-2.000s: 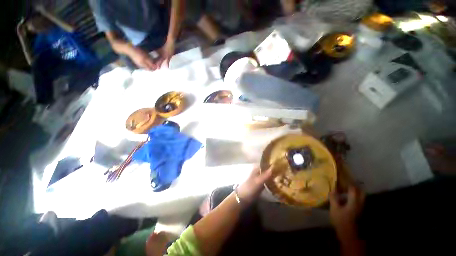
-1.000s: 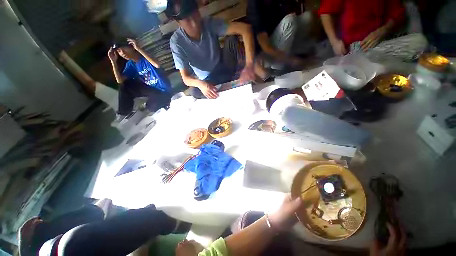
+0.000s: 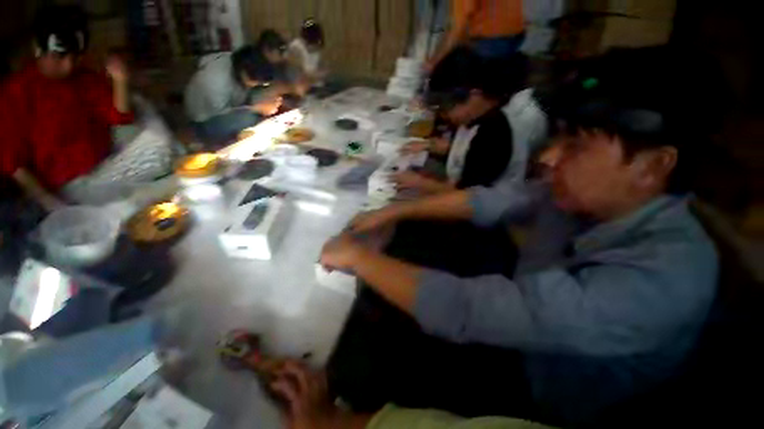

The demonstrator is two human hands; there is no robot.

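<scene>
My right hand (image 3: 301, 390) is at the bottom edge, blurred, with a yellow-green sleeve beside it. Its fingers are around the near end of a dark, reddish wire bundle (image 3: 240, 348) on the table. The bundle's far end spreads on the white-grey surface. My left hand is not in view, nor is the tape roll it held before.
A person in a grey-blue shirt (image 3: 570, 293) sits close on the right, hands at a small white box (image 3: 336, 278). A white printed box (image 3: 253, 230), tape rolls (image 3: 157, 224) and a tub (image 3: 80, 236) stand ahead. A blue-grey wrapped item (image 3: 88, 360) lies left. Others sit around.
The view has swung right. My left hand, the tape roll and the blue cloth have left the picture. My right hand remains at the wire bundle, now seen left of centre.
</scene>
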